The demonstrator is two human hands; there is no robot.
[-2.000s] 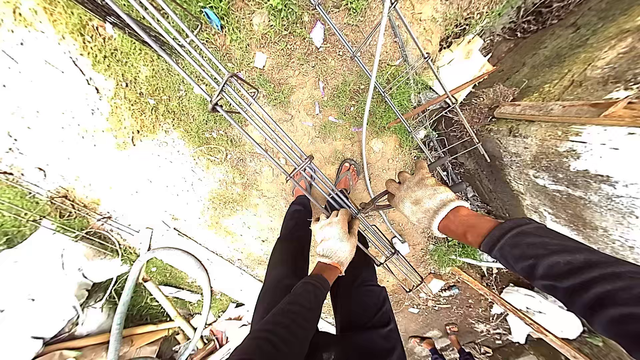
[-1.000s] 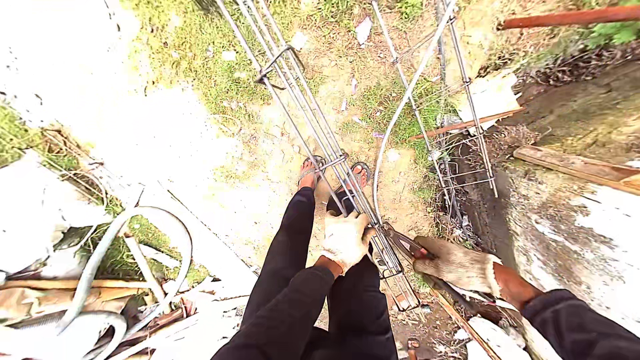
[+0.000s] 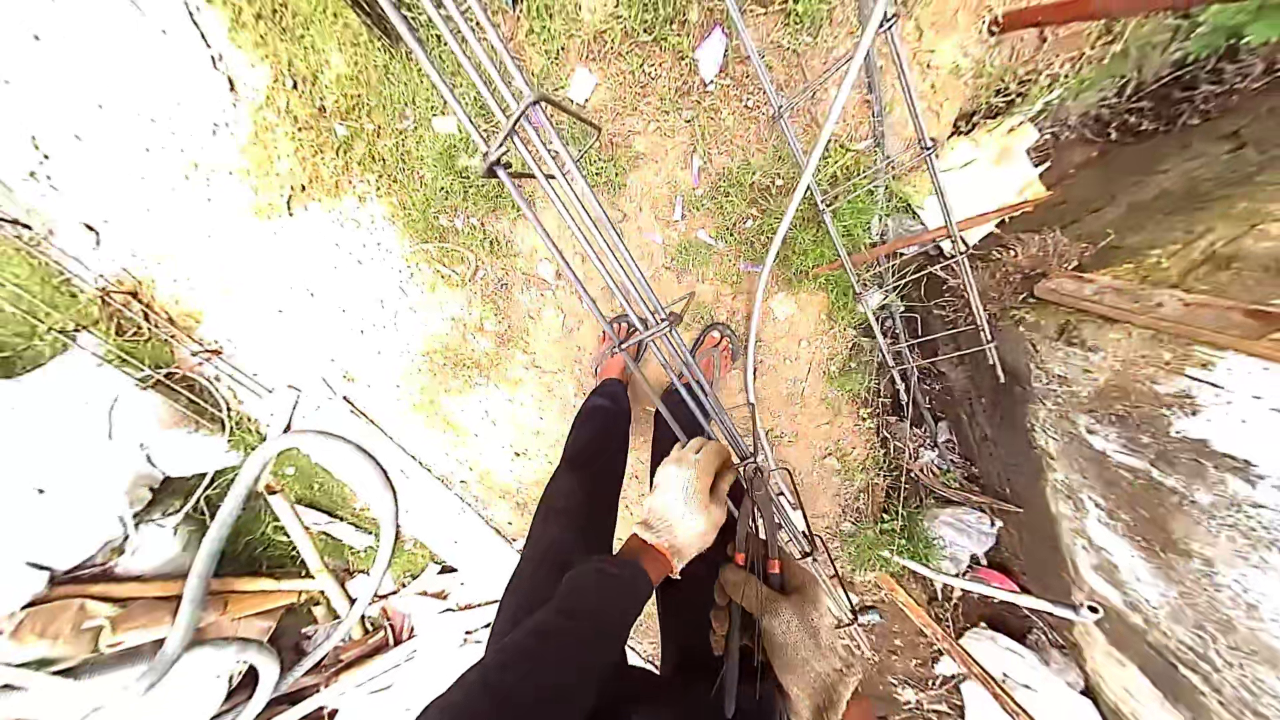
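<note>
Steel reinforcing bars (image 3: 580,215) with square wire stirrups (image 3: 540,135) run diagonally from the upper left down to my hands. My left hand (image 3: 688,505), in a pale knitted glove, is closed at the bars near their lower end; what its fingers grip is hidden. My right hand (image 3: 795,625), in a browner, dirty glove, holds pincers (image 3: 757,530) with dark handles and orange-red parts. The jaws of the pincers meet the bars at a stirrup, just right of my left hand. My sandalled feet stand beneath the bars.
Another rebar cage (image 3: 835,225) lies at the upper right, crossed by a pale hose or pipe (image 3: 790,215). A grey hose (image 3: 215,540) curls over debris at the lower left. Wooden boards (image 3: 1160,305) and a muddy ditch edge are on the right. A wooden strip (image 3: 950,645) lies lower right.
My right hand with the pincers has come down and inward, from the right of the bars to beside their lower end. My left hand stays close to the bars. The view has shifted somewhat.
</note>
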